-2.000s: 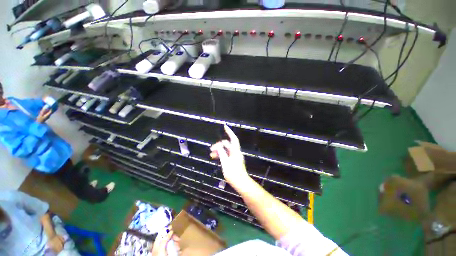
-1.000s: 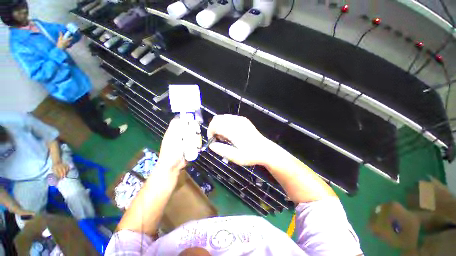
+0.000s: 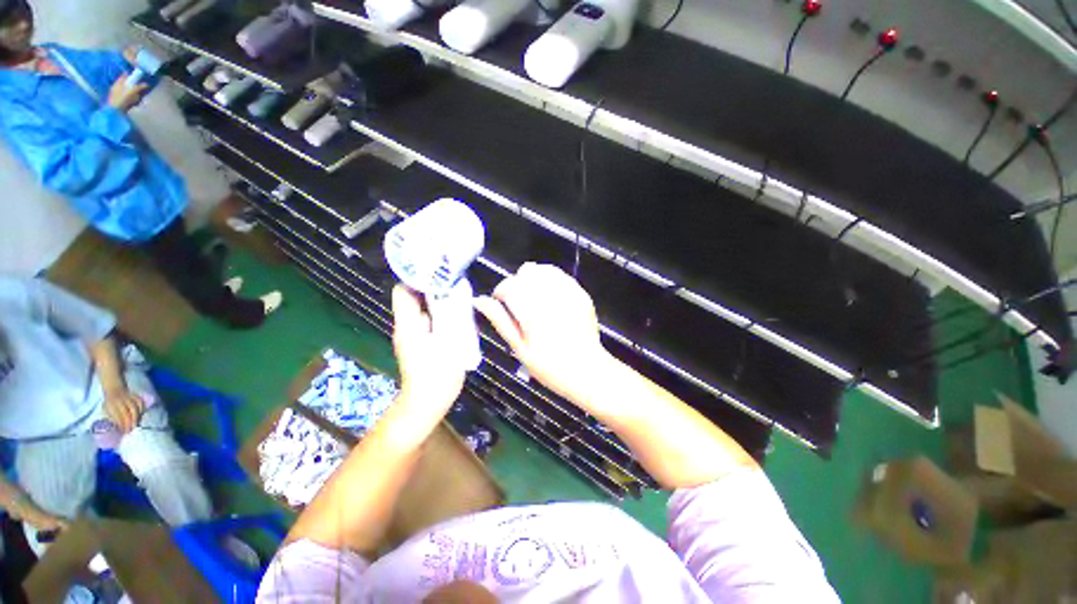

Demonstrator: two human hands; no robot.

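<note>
My left hand [image 3: 439,342] holds a white handheld fan [image 3: 435,244] upright by its handle, in front of the black shelves. The round head is above my fist, with pale blue-grey marks on it. My fingers cover most of the handle. My right hand [image 3: 541,316] is just right of the fan with its fingers curled and the fingertips close to the handle. Whether it touches the fan or holds something small cannot be made out.
Black tiered shelves [image 3: 732,218] hold several white fans [image 3: 579,43] at the top. Cartons of white [image 3: 295,458] and light blue fans [image 3: 351,395] stand below left. Two people are at left, one standing [image 3: 100,148], one seated [image 3: 53,372]. Open cartons [image 3: 927,513] lie at right. Cables hang upper right.
My right hand has come back from reaching toward the shelves, and my left hand has risen from the carton area with the fan. Since one second ago the fan head has turned.
</note>
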